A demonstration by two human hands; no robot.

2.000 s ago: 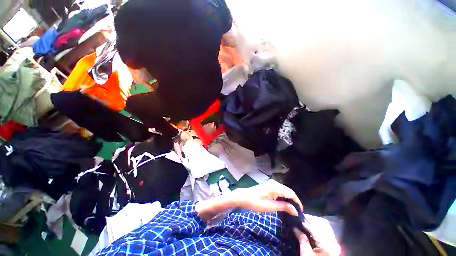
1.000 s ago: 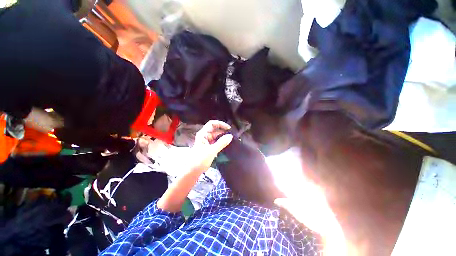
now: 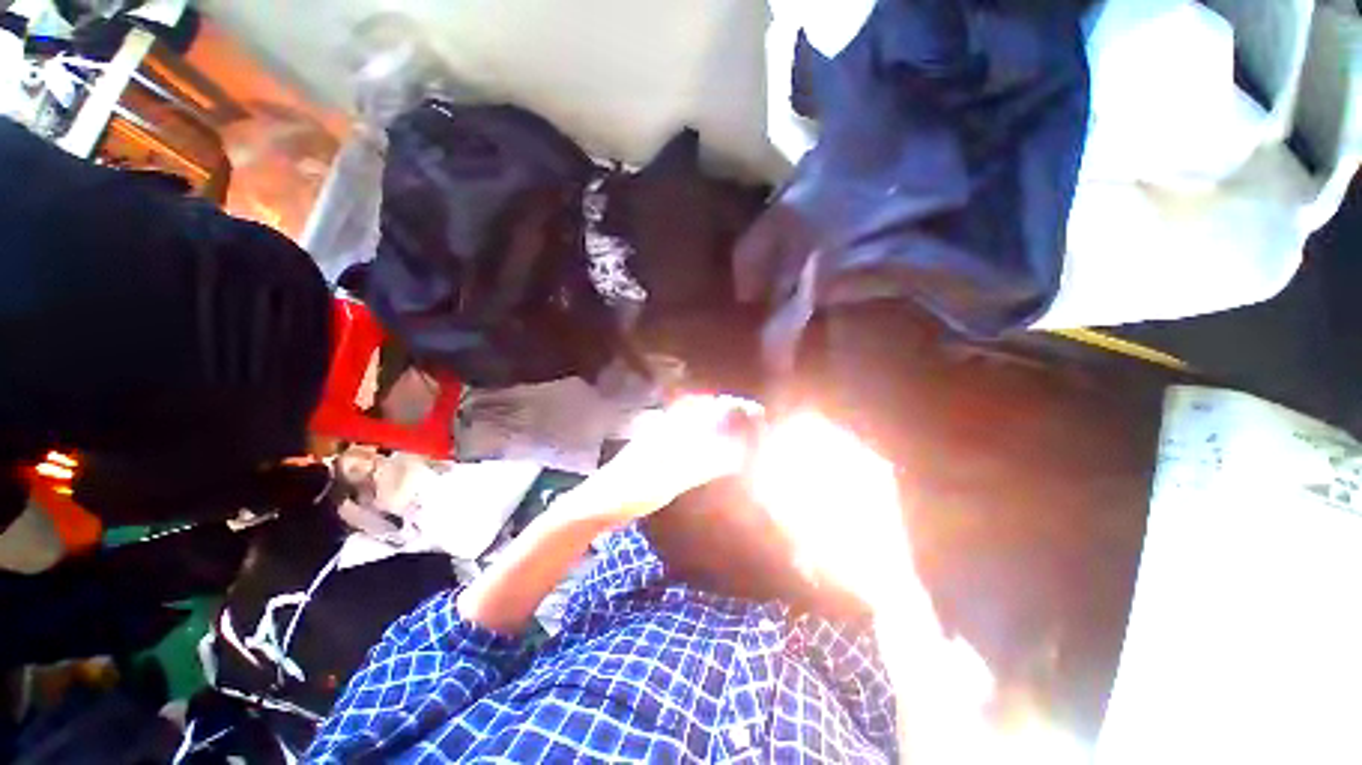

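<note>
A dark garment piece (image 3: 720, 541) hangs from my hands over the front of my blue checked shirt. My left hand (image 3: 695, 448) reaches in from the lower left, its fingertips closed on the dark cloth's upper edge. My right hand (image 3: 822, 486) is beside it, close to touching, and washed out by bright glare. Its fingers cannot be made out, so its hold on the cloth is not clear.
A person in black (image 3: 150, 299) is at the left beside a red stool frame (image 3: 433, 434). Dark navy cloth heaps (image 3: 478, 239) lie ahead. A blue garment (image 3: 956, 165) hangs by a white machine (image 3: 1210, 224). A white board (image 3: 1240, 598) is at the right.
My view has shifted right. My right hand has come up beside my left hand at the top of the dark cloth; before, the hands were apart.
</note>
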